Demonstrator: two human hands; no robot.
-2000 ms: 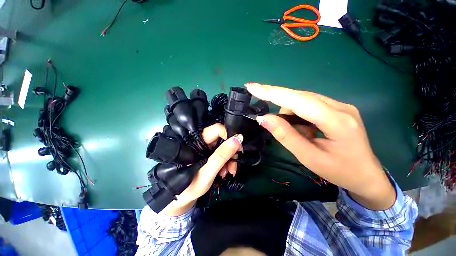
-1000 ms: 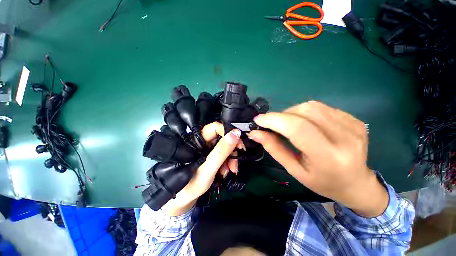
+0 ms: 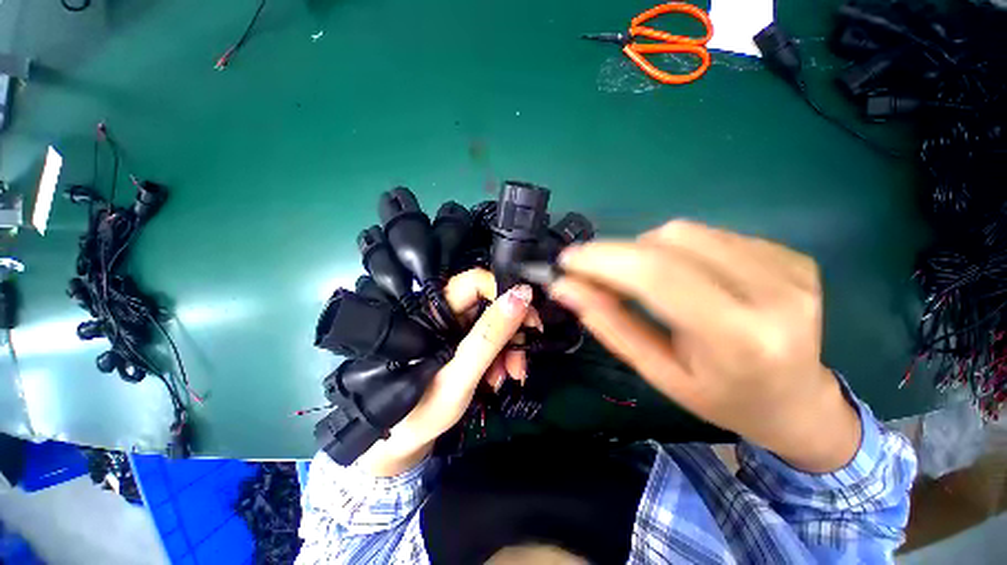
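Note:
My left hand [image 3: 469, 359] holds a bunch of black cable connectors fanned out to the left and up. One connector [image 3: 520, 215] stands upright above my left thumb, its notched end pointing away from me. My right hand [image 3: 707, 326], blurred, pinches a small trimming knife [image 3: 538, 272] between thumb and fingertips. Its blurred blade is at the side of the upright connector's neck, just above my left thumb. The knife handle is mostly hidden by my fingers. Black cables and red wire ends hang below the bunch.
Orange-handled scissors [image 3: 669, 44] lie at upper right beside a white paper [image 3: 740, 24] and a single connector [image 3: 777, 50]. A large cable pile [image 3: 958, 210] is at the right edge. A cable bunch [image 3: 108, 265] lies at left. A blue bin [image 3: 190, 508] is below the table edge.
The right hand has moved from the connector's notched end down to its neck, and the blade has come down with it. The upright connector has shifted slightly; the left hand keeps its hold.

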